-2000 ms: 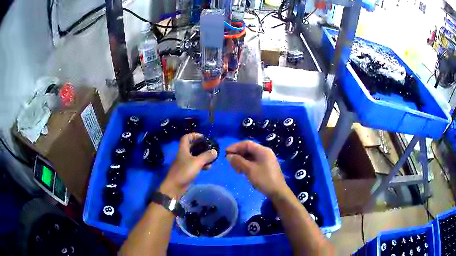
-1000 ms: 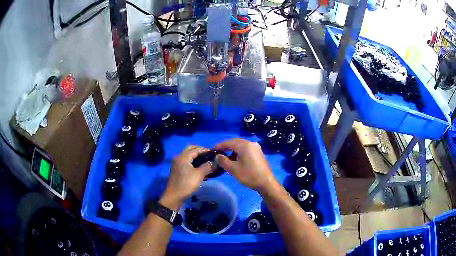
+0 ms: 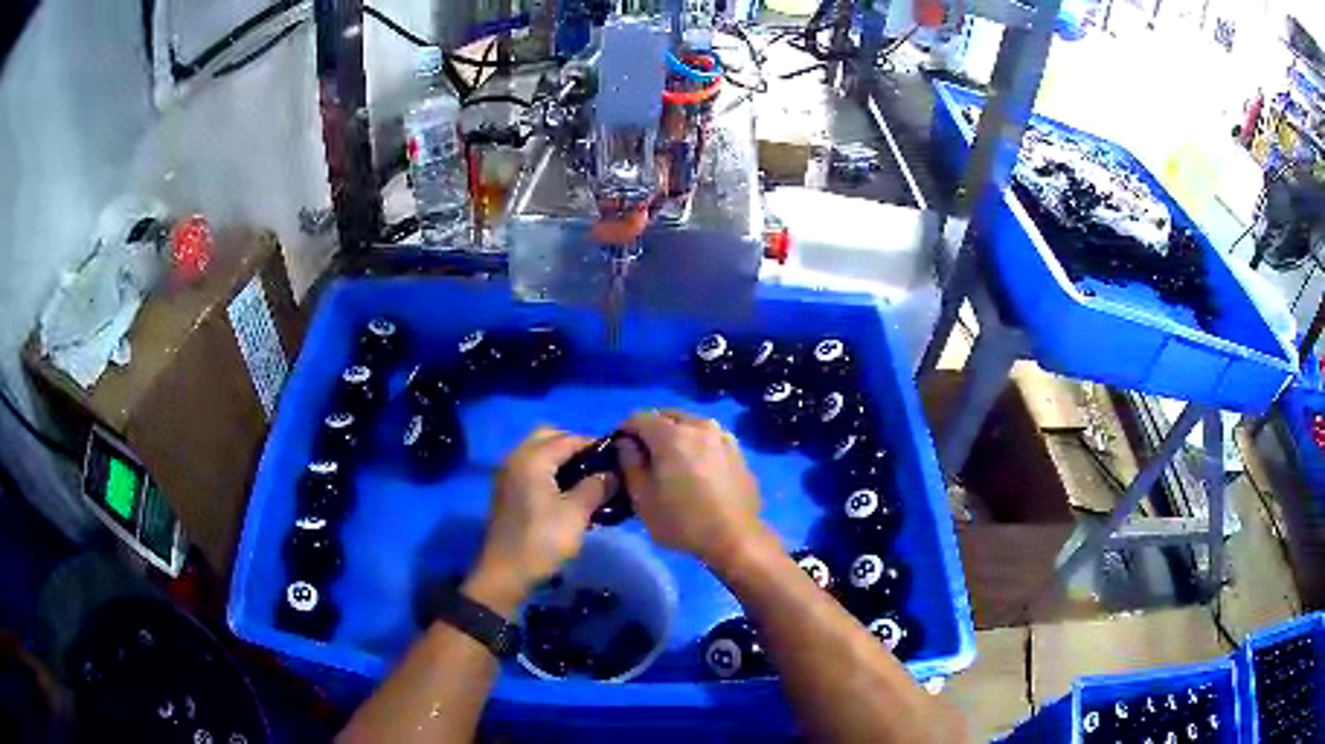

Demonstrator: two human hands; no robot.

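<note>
My left hand point(image 3: 541, 502) holds a glossy black ball point(image 3: 593, 465) above the middle of the blue tray point(image 3: 494, 531). My right hand point(image 3: 689, 477) is on the ball's upper right side, its fingers pressed against it. Any small piece under the right fingertips is hidden. The round translucent tub point(image 3: 663, 589) with small black pieces stands at the tray's front, below the hands. Black 8-balls point(image 3: 432, 439) line the left, back and right sides of the tray, with some at the front right.
A nozzle point(image 3: 616, 298) points down over the tray's back edge. A carton point(image 3: 175, 378) with a white rag and a scale point(image 3: 128, 497) are at left. A dark ball tub point(image 3: 160, 676) is at lower left, ball crates point(image 3: 1163, 698) at lower right, a blue parts tray point(image 3: 1148, 346) at right.
My right hand has come left from beside the ball onto it, and stays there. My left hand and the ball have moved slightly down.
</note>
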